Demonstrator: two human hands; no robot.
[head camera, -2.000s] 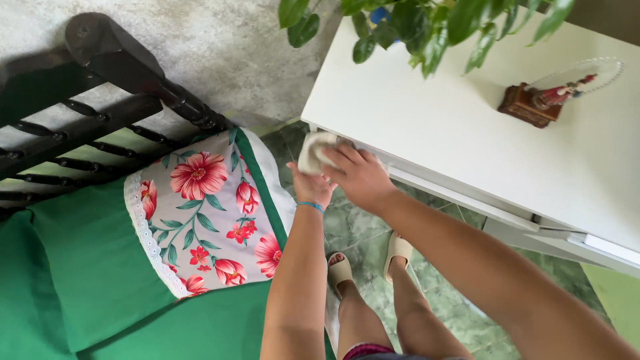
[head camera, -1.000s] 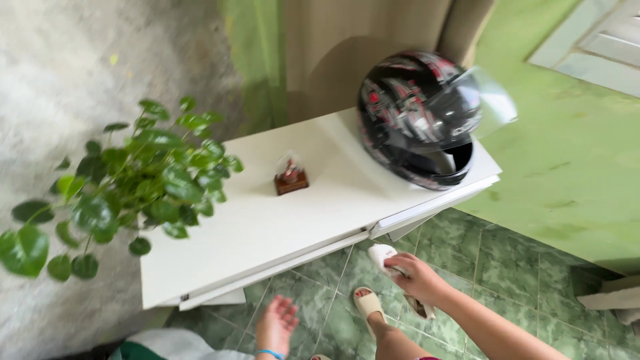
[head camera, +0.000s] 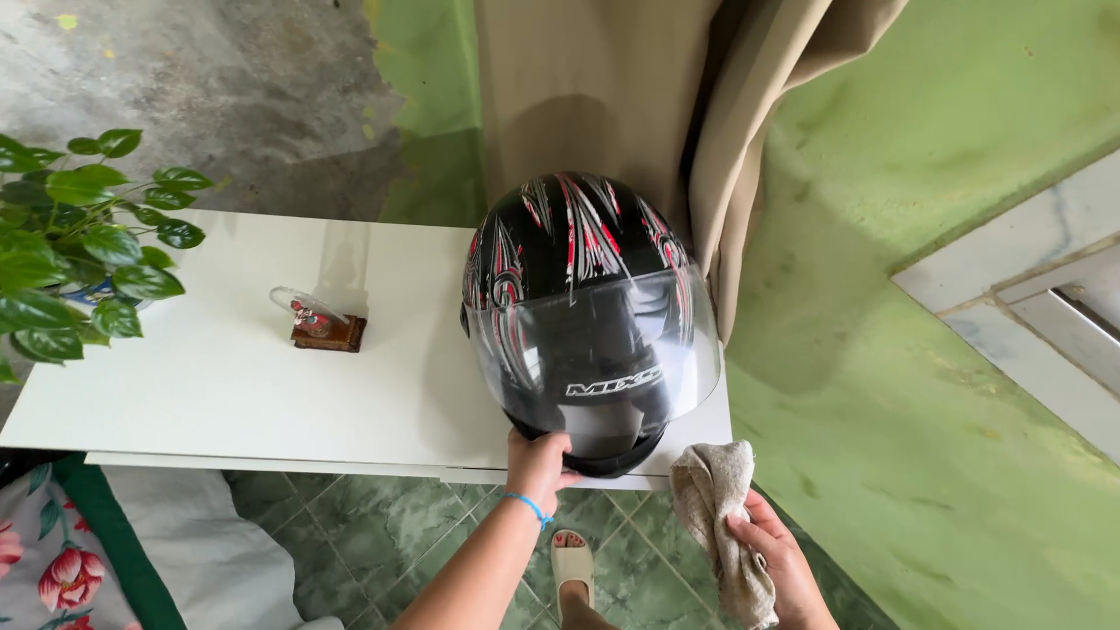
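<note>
A black motorcycle helmet (head camera: 577, 245) with red and silver graphics and a clear visor stands at the right end of a white dresser top (head camera: 394, 394). My left hand (head camera: 538, 468), with a blue band at the wrist, grips the helmet's lower front edge; its fingertips are partly hidden. Right of the helmet, my right hand (head camera: 774, 547) holds a crumpled beige cloth (head camera: 713, 499) near the dresser's front corner. The cloth hangs down beside the palm and does not touch the helmet.
A small figurine on a brown base (head camera: 328, 332) stands left of the helmet, with a leafy potted plant (head camera: 96, 254) farther left. A beige curtain (head camera: 752, 157) hangs behind. Floral bedding (head camera: 70, 560) lies at lower left, and green floor tiles (head camera: 394, 534) show below.
My left hand has come up from below the dresser and taken hold of the helmet. The helmet's visor, raised before, is now lowered over its front. The view has moved toward the helmet.
</note>
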